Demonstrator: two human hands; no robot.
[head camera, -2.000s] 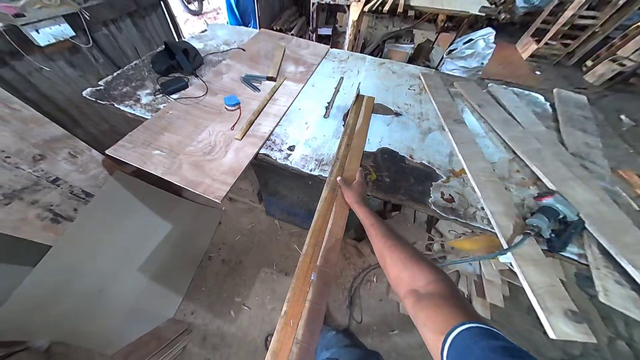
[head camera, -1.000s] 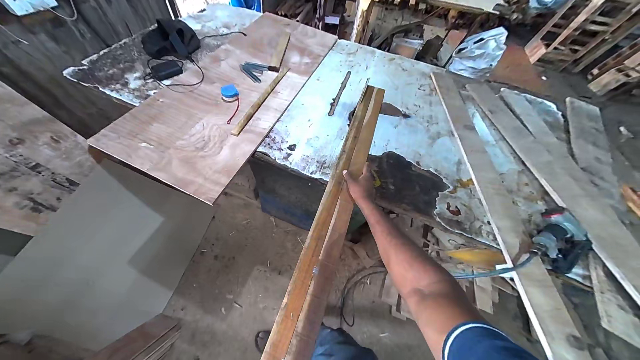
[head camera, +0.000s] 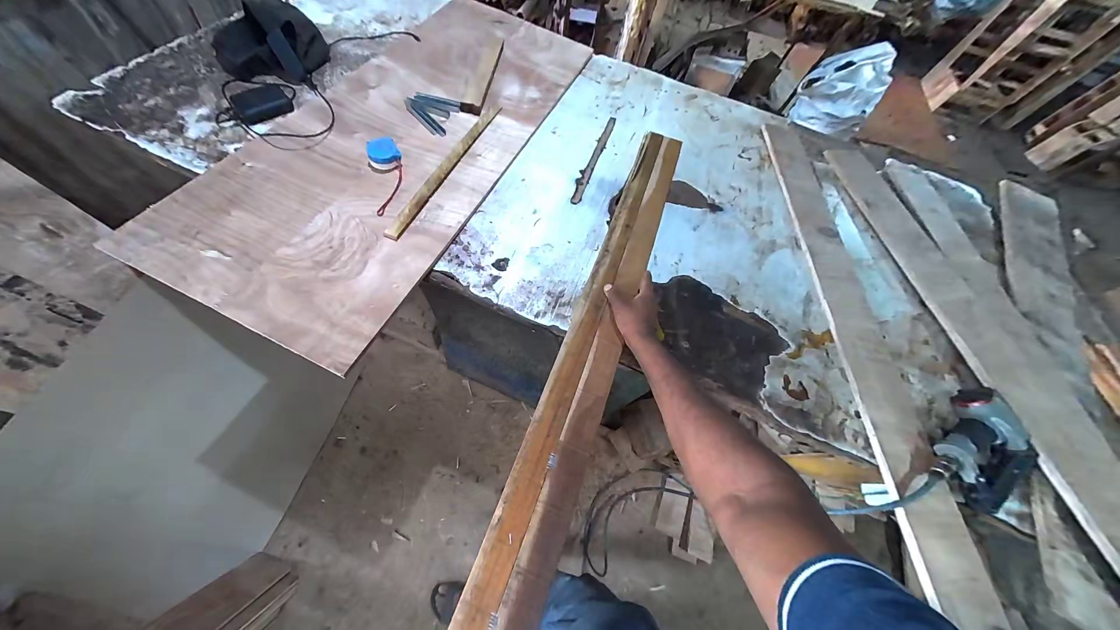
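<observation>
Two long wooden strips, lying side by side, run from the bottom edge up over the worn white tabletop. My right hand grips them from the right near the table's front edge, thumb on top. My left hand is out of view. Beyond the strips' far end are a dark stain and, to the left, a thin dark stick. On the plywood sheet at the left lie a blue tape measure with a red cord, a narrow wooden strip, several grey metal pieces and a short wooden piece.
Several grey planks lie across the right side, with a power tool and its hose or cord on them. A black bag and adapter sit at upper left. Wood scraps and a looped cable are on the floor.
</observation>
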